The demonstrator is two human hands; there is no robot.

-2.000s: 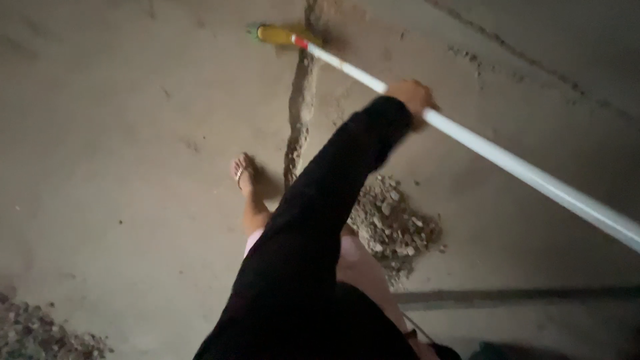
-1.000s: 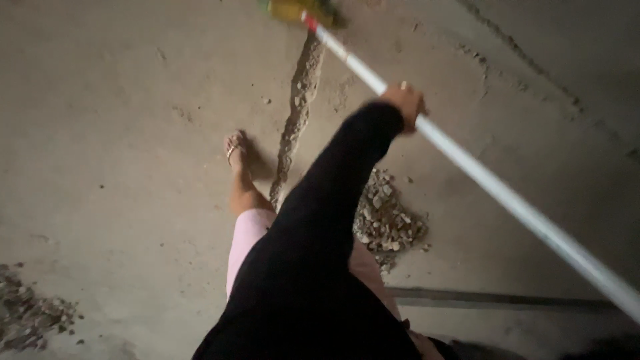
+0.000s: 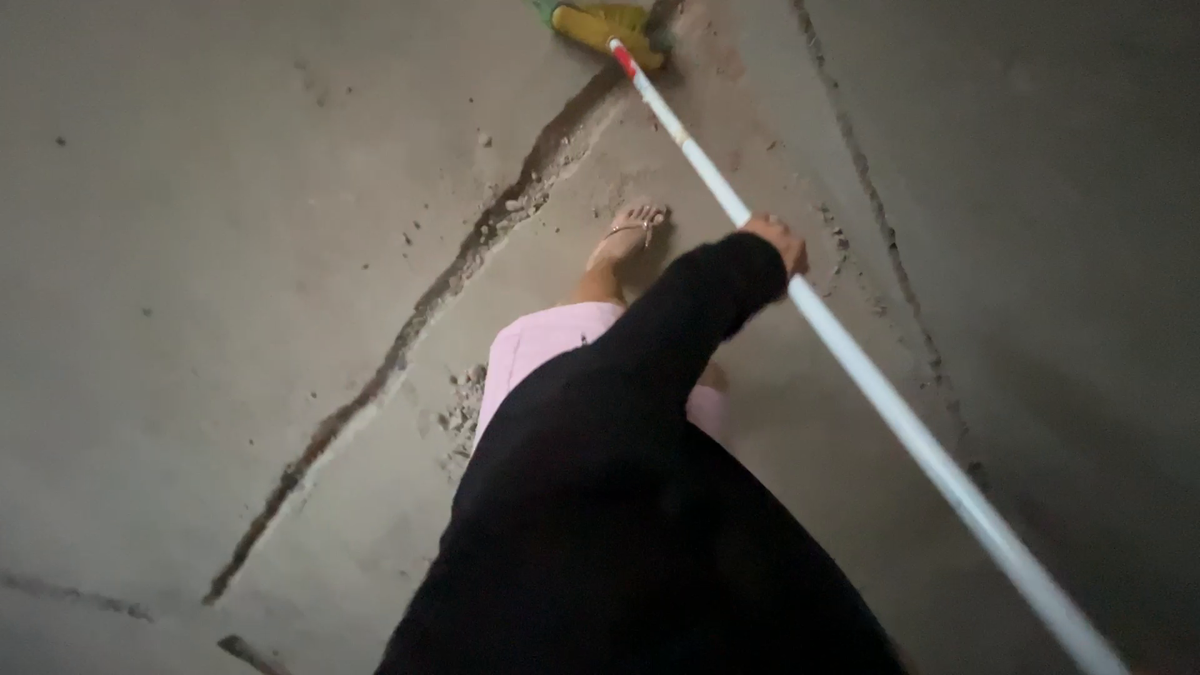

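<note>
My left hand [image 3: 780, 246], at the end of a black sleeve, is closed around the white pole of a broom [image 3: 867, 375]. From the hand the pole slants up to a red collar and a yellow broom head [image 3: 600, 26] with green at its left end. The head rests at the top of the view, over the upper part of a rough groove in the concrete floor. Toward the lower right the pole runs out of the frame. My right hand is not in view.
A long groove [image 3: 398, 347] with loose rubble crosses the floor. A sandalled foot [image 3: 630, 232] stands right of it. Rubble [image 3: 464, 408] lies beside the pink trouser leg. A narrower crack [image 3: 877, 202] runs at right. A thin object [image 3: 246, 652] lies at bottom left.
The visible foot has moved from the left side of the groove to its right side. My left hand has kept its hold on the pole. The view has shifted and turned.
</note>
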